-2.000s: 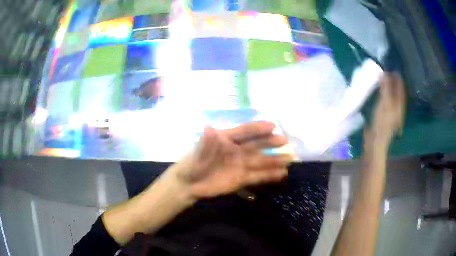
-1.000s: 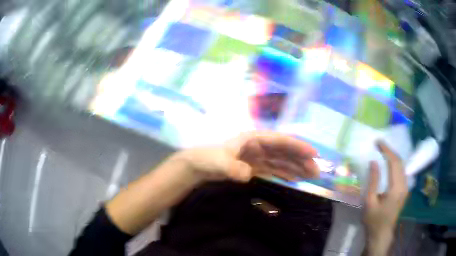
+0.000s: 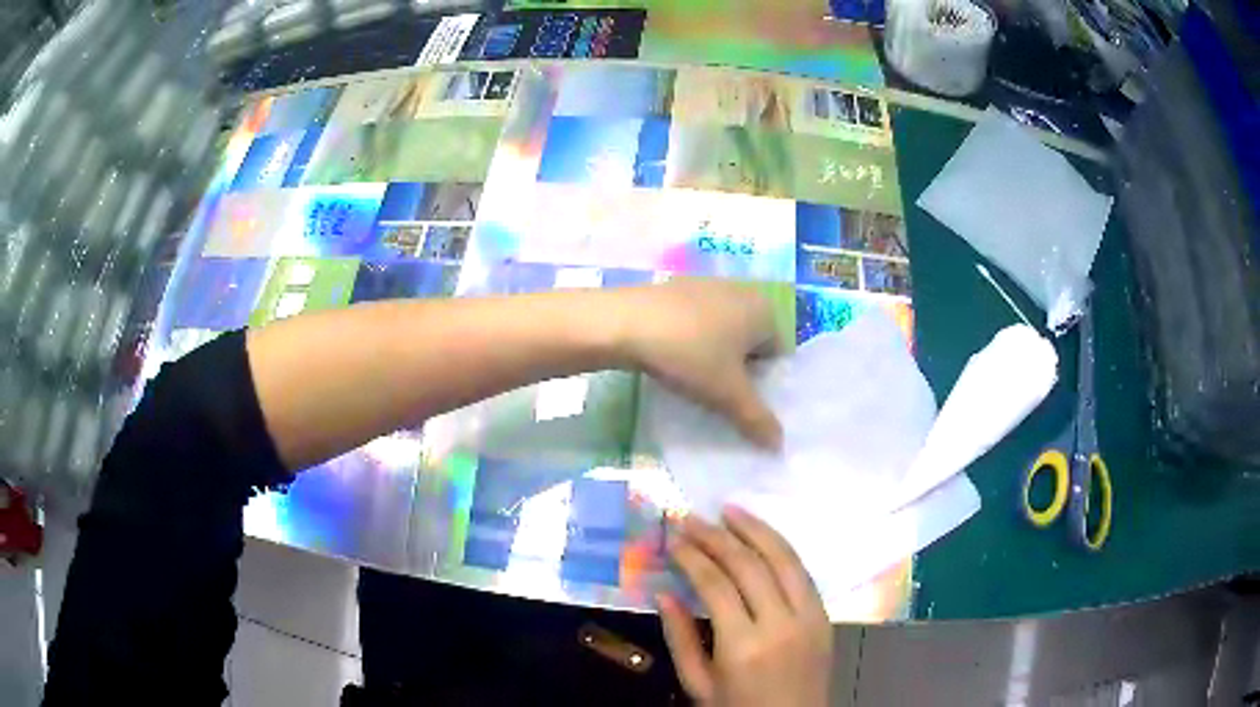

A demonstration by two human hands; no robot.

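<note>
A white wiping sheet [image 3: 857, 401] lies on the printed holographic sheet [image 3: 346, 221]. My left hand [image 3: 712, 352] reaches across from the left, over the sheet's left part, slightly blurred, fingers pointing down. My right hand [image 3: 746, 601] is at the sheet's lower left edge, fingertips on or just over it. Whether either hand grips the sheet cannot be told. The white piping bag [image 3: 984, 408] lies untouched to the right, its tip toward the wiping sheet and its twisted tail toward the top right.
On the green mat [image 3: 967, 566] are yellow-and-grey scissors [image 3: 1085, 477], a thin white stick [image 3: 1000, 294] and a pale sheet or pouch [image 3: 1020, 200]. A white round tub [image 3: 940, 42] stands beyond. Clear stacked trays stand at left [image 3: 83, 263] and right [image 3: 1202, 290].
The view has swung back to the bench's middle and right. My left hand has moved onto the wiping sheet. My right hand has come away from the piping bag to the sheet's lower edge.
</note>
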